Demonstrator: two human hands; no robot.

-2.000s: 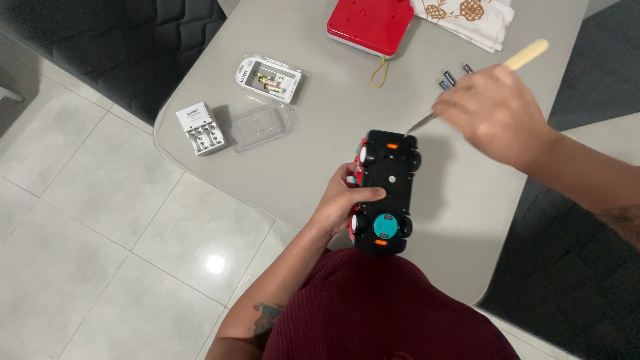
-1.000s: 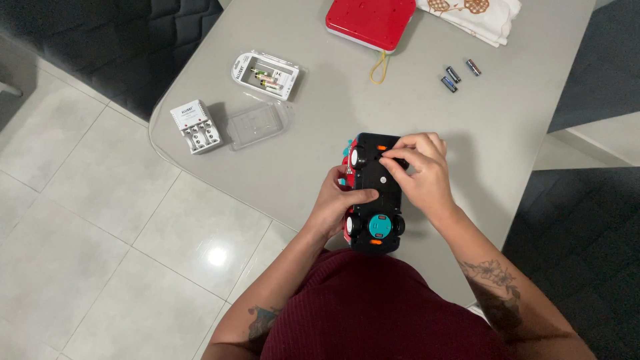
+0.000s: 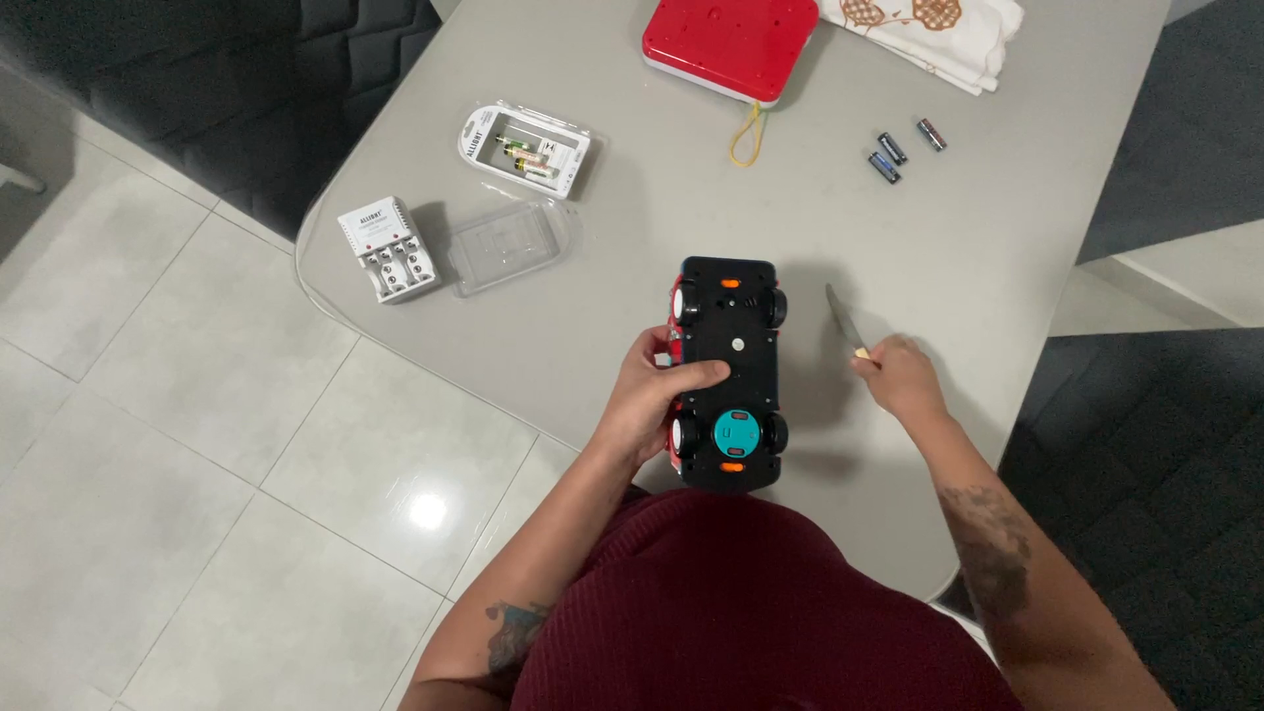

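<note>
In the head view my left hand grips a toy car by its side, thumb across the black underside. The underside faces up and shows a round teal cover, orange parts and a small pale round spot. To the right of the car, my right hand holds a table knife near its pale handle, the blade pointing up and left, apart from the car. My fingers hide most of the handle. Three loose batteries lie farther back on the table, to the right.
A white battery charger lies at the table's left edge, beside an empty clear plastic shell. Behind them is a package with several batteries. A red case with a yellow cord and a white patterned cloth are at the back.
A second ago my right hand had its fingers on the car's underside; now it is to the right, holding the knife. My left hand still holds the car.
</note>
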